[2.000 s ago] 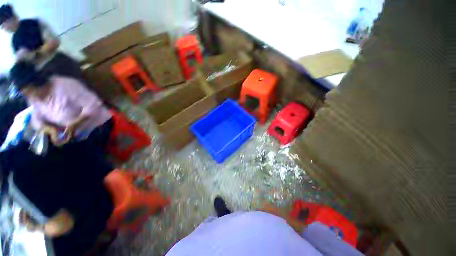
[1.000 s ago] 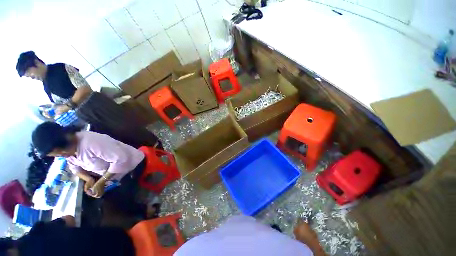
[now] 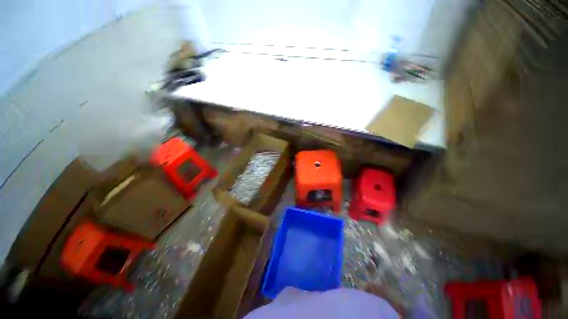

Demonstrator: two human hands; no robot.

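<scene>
Neither of my hands can be made out; only my pale lilac clothing shows at the bottom edge. Nearest in front of me on the floor is an empty bright blue plastic crate [image 3: 305, 251]. Left of it stands an open brown carton [image 3: 219, 271], cut off by the bottom edge. Behind that, another open carton [image 3: 278, 168] holds a heap of whitish small pieces [image 3: 254, 177]. The frame is blurred.
A long white table [image 3: 280, 90] runs along the wall, with a flat cardboard piece [image 3: 400, 121] and a dark bundle [image 3: 185, 76] on it. Orange stools [image 3: 318, 177] and a red stool [image 3: 372, 194] stand before it. Tall brown cardboard [image 3: 492, 143] fills the right side.
My view has turned, bringing the table more squarely ahead. The seated and standing people at the left have left the picture. The crate and cartons keep their places beside each other.
</scene>
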